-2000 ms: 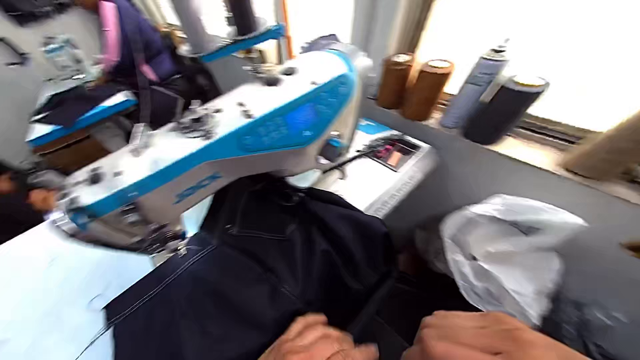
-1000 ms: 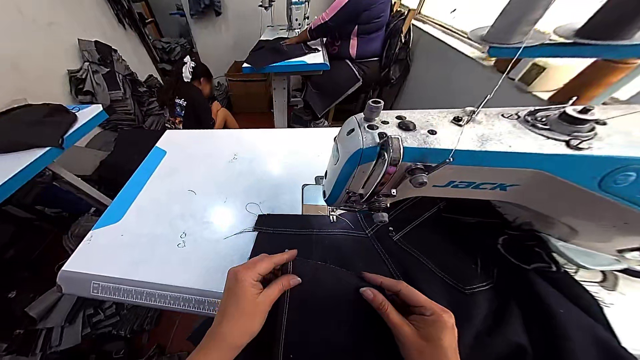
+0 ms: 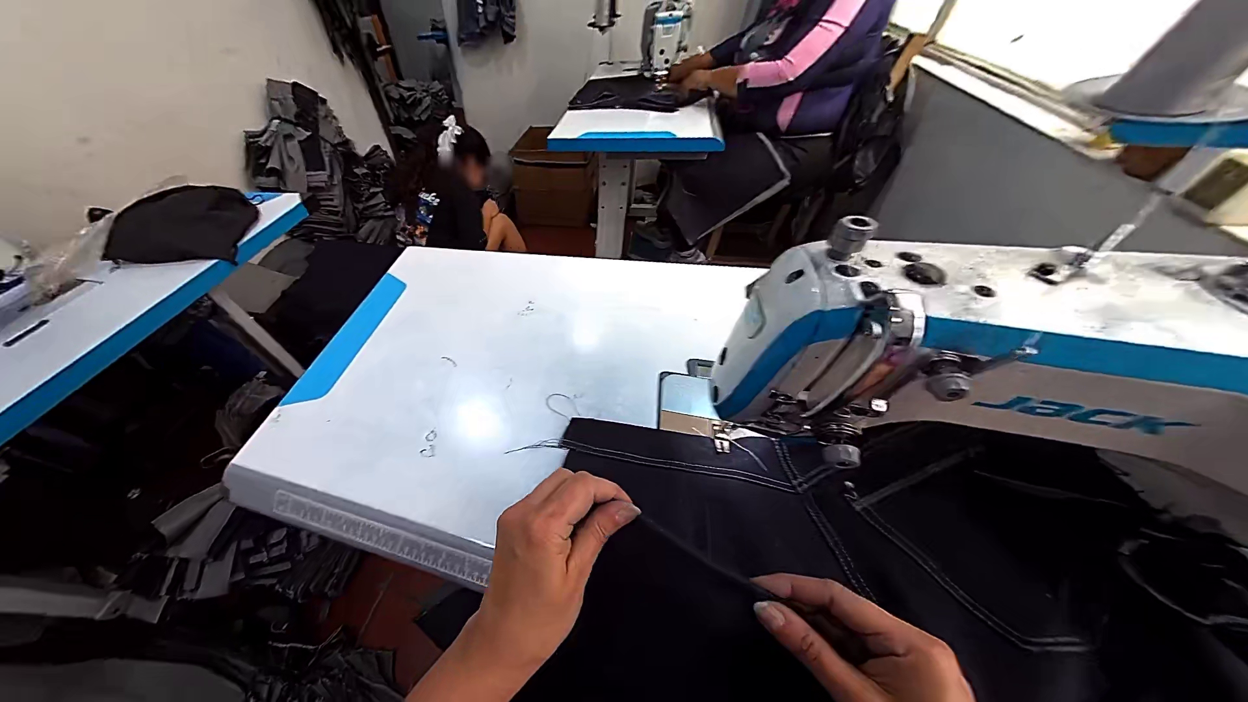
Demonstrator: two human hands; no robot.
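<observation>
Dark denim trousers (image 3: 721, 531) with pale double stitching lie on the white sewing table (image 3: 507, 341). Their upper edge passes beneath the presser foot (image 3: 721, 439) of a Jack sewing machine (image 3: 1053, 361). Between thumb and fingers, my left hand (image 3: 561, 556) pinches a folded edge of the denim, left of and below the foot. My right hand (image 3: 863, 634) pinches the same fold farther right and nearer to me. A stitched pocket outline (image 3: 965, 585) shows on the cloth at the right. Loose thread (image 3: 536, 446) trails from the cloth's left corner.
A second table (image 3: 146, 302) with a dark cloth bundle (image 3: 182, 224) stands at the left. Piles of fabric pieces (image 3: 244, 546) lie below it. A person (image 3: 463, 195) sits low behind the table; another (image 3: 809, 78) works at a machine farther back. A thread cone (image 3: 1175, 63) stands at upper right.
The view has swung widely left from the machine's far side since two seconds ago. Both hands now pinch the fold, as they did one second ago, when the fold ran more nearly level.
</observation>
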